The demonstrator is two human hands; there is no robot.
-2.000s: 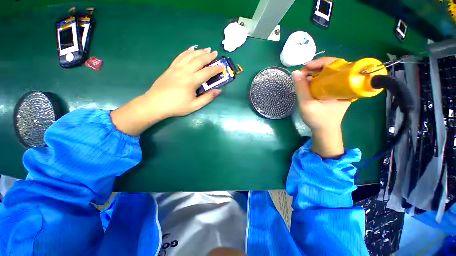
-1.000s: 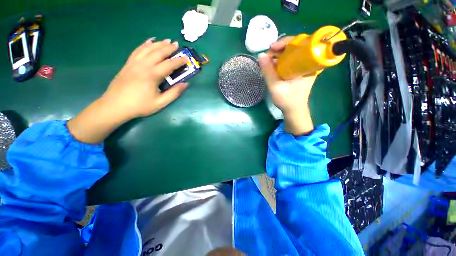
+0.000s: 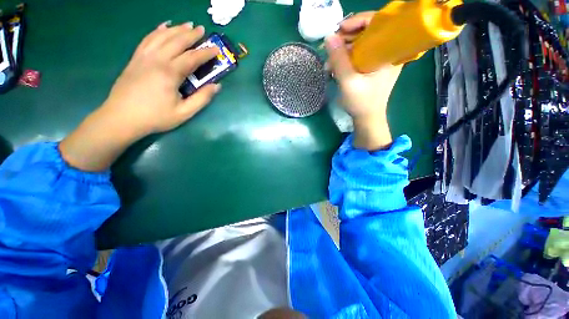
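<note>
My bare left hand (image 3: 156, 81) lies over a small dark phone unit (image 3: 209, 68) on the green mat, with fingers and thumb at its edges. A short gold-brown tab sticks out of the unit's upper right. My bare right hand (image 3: 362, 81) grips a large yellow tool (image 3: 402, 34) with a thick black cord at its rear. The tool's tip is hidden. A round dish of silver-grey beads (image 3: 295, 80) sits between the unit and my right hand.
A white crumpled wad (image 3: 226, 10) and a white pot (image 3: 320, 19) are at the far side. Phone units (image 3: 9, 53) and a red packet (image 3: 30, 78) lie far left. Black trays (image 3: 541, 106) with hanging grey-white strips (image 3: 499, 118) stand at the right.
The camera view has shifted, so the bench things sit higher and further left. The yellow tool is held at a more sideways slant. My left hand stays on the phone unit.
</note>
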